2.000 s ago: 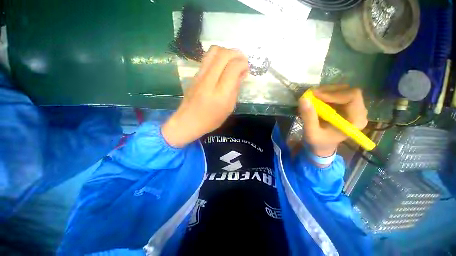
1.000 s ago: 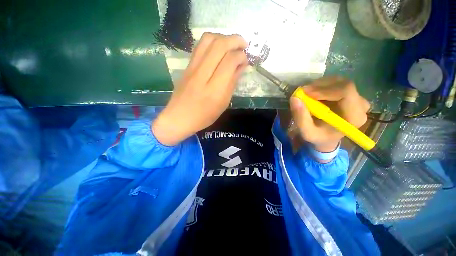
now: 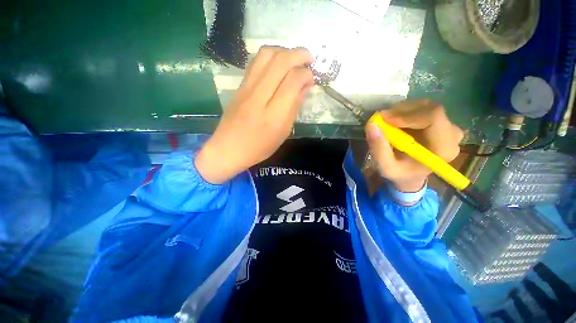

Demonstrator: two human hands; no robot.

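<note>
My right hand (image 3: 414,142) holds the yellow soldering iron (image 3: 424,154) like a pen, its metal shaft pointing up and left. The iron's tip is close to the fingertips of my left hand (image 3: 265,110). The left thumb and finger are pinched together over the pale work pad (image 3: 379,69); whatever they pinch is too small and hidden to tell. A patch of tiny silvery parts (image 3: 327,68) lies on the pad beside the fingertips. A dark bristly bundle of black wires or pins (image 3: 226,35) lies at the pad's left edge.
A round beige pot (image 3: 447,25) with silvery scraps stands at the upper right. Beside it is a blue soldering station (image 3: 505,76) with a pale knob. Stacked clear trays (image 3: 499,246) are at the lower right. A person's blue sleeve (image 3: 95,183) is at the left.
From two seconds ago, the iron's tip has moved left and down to my left fingertips. Since one second ago, the hands have barely moved; the view has shifted slightly.
</note>
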